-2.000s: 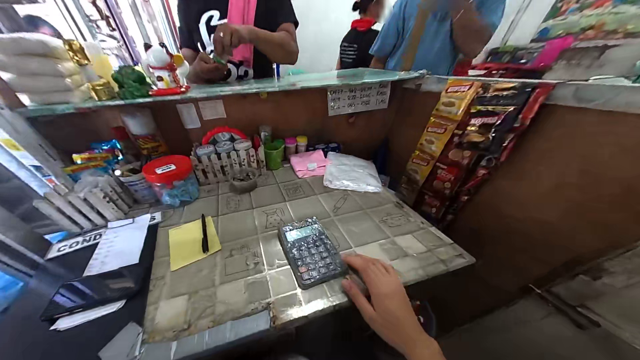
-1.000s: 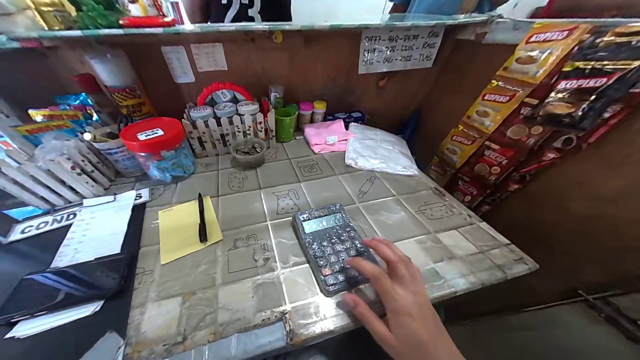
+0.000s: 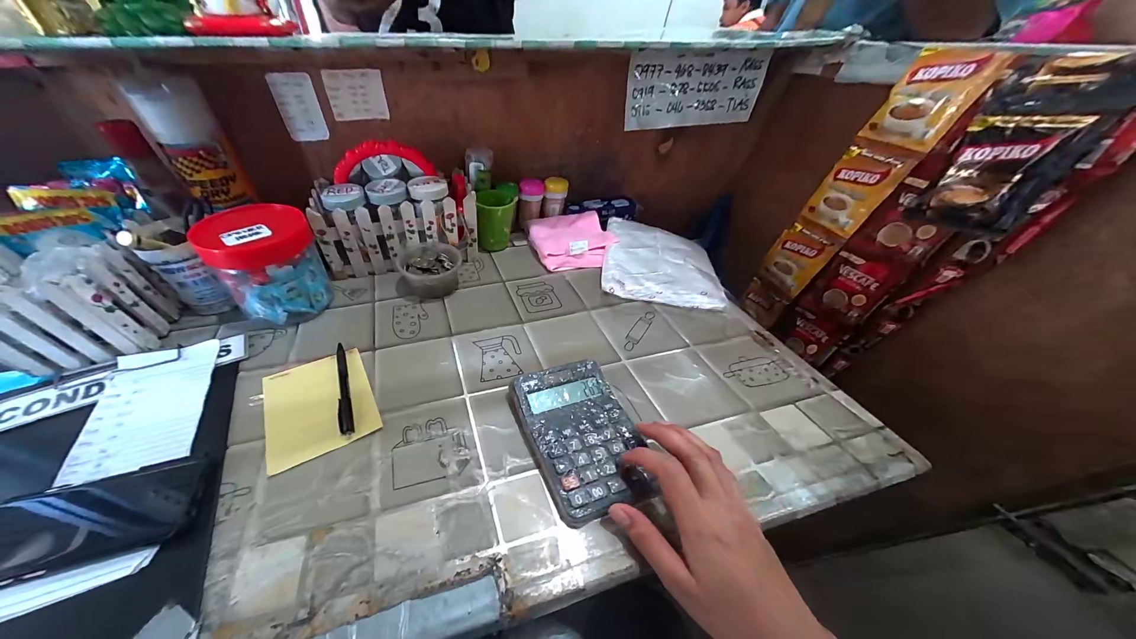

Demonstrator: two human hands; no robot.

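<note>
A dark calculator (image 3: 577, 444) wrapped in clear plastic lies at the middle of the tile-patterned counter (image 3: 426, 355). My right hand (image 3: 701, 524) is over its lower right corner, fingers spread, fingertips at the right-hand keys; whether they press is unclear. It grips nothing. To the left, a black pen (image 3: 344, 390) rests on a yellow paper pad (image 3: 311, 422). My left hand is out of view.
Behind stand a red-lidded jar (image 3: 262, 266), a small bowl of coins (image 3: 430, 271), a green cup (image 3: 495, 219), a pink cloth (image 3: 570, 241) and a white plastic packet (image 3: 661, 266). Coffee sachets (image 3: 852, 186) hang at right; a clipboard with papers (image 3: 138, 408) lies left.
The view has tilted down and come nearer the counter. My right hand has moved from beside the calculator's lower right edge onto its keys.
</note>
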